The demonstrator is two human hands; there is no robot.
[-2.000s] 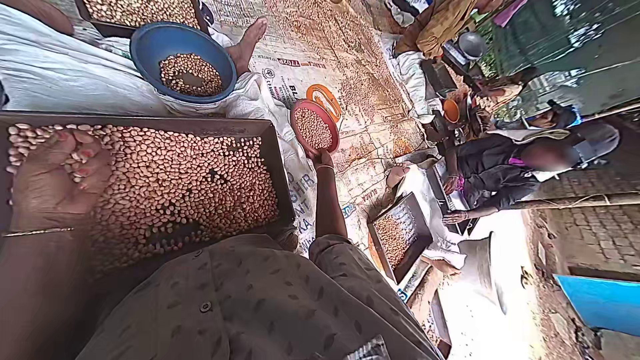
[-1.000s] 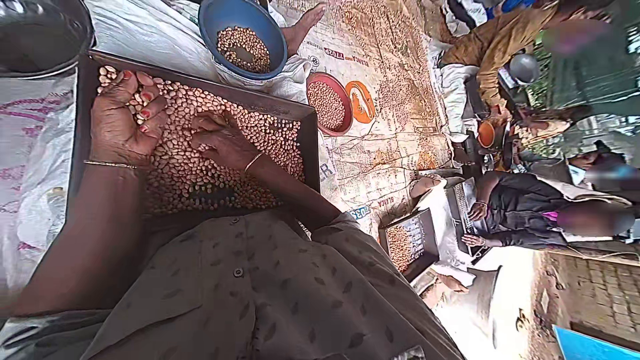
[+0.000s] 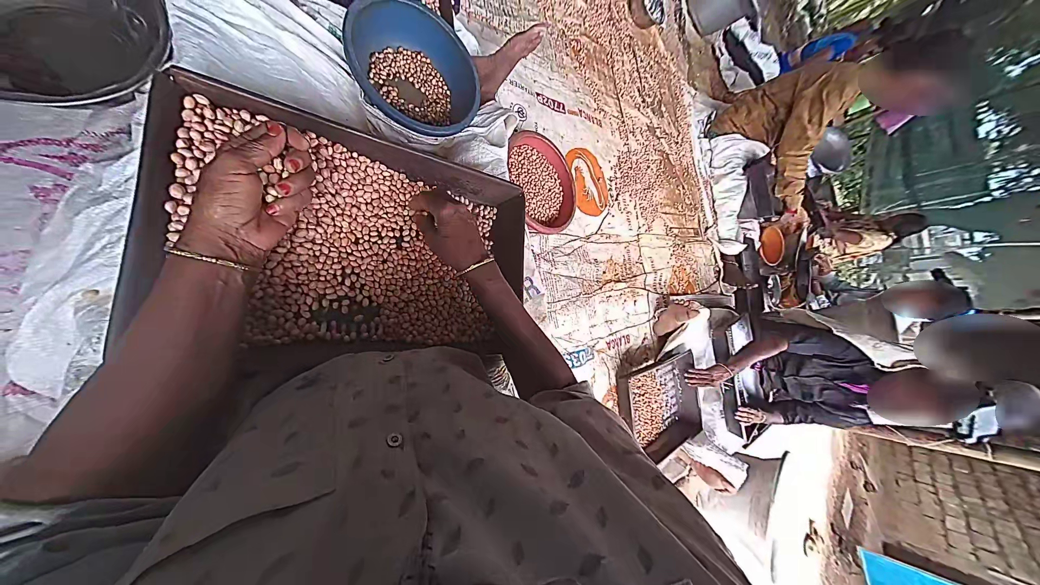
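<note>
A dark rectangular metal tray (image 3: 329,127) holds a spread of shelled peanuts (image 3: 349,236). Over its upper left part is my left hand (image 3: 252,191), fingers curled around several peanuts, with red nails and a thin bangle at the wrist. My right hand (image 3: 451,231) is at the tray's right side, its fingers bent and touching the peanuts; whether it grips any is hidden. Just beyond the tray's right edge stands a reddish bowl (image 3: 566,183) of peanuts. A blue basin (image 3: 461,61) with a smaller heap of peanuts is above the tray.
An orange round piece (image 3: 588,181) lies beside the reddish bowl on printed sack sheeting (image 3: 634,154). A person's bare foot (image 3: 516,61) is near the basin. At the upper left is a dark round pan (image 3: 77,49). Several people sit at right, one at another peanut tray (image 3: 691,398).
My right hand has moved from the reddish bowl to the tray, then rightward across the peanuts. My left hand stays over the tray's left part. The view has shifted.
</note>
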